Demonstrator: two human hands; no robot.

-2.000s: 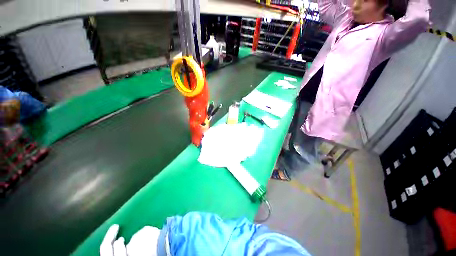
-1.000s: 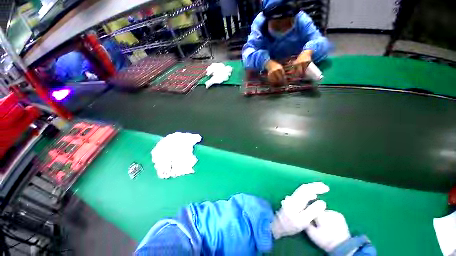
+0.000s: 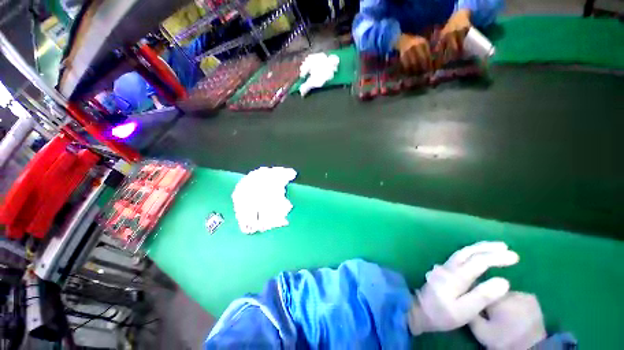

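My left hand [image 3: 465,286], in a white glove, is at the lower right above the green mat [image 3: 342,225]. Its fingers point right, thumb apart, and nothing shows in it. My right hand [image 3: 512,322], also white-gloved, is just below, touching or overlapping it. Its fingers are mostly hidden, so its grip cannot be told. A crumpled white cloth pile [image 3: 263,199] lies on the mat left of my hands. A small grey-green piece [image 3: 213,222] lies left of the cloths.
A clear tray [image 3: 147,198] with boards and red-pink pads is at the mat's left end. The dark conveyor [image 3: 424,154] runs beyond the mat. Across it, a person in blue [image 3: 424,31] works over another tray [image 3: 417,72]. Red bins [image 3: 44,181] stand far left.
The view has swung left from the cartridge and the person in pink to the cloth pile and tray. My hands, now both in view, are together as one second ago.
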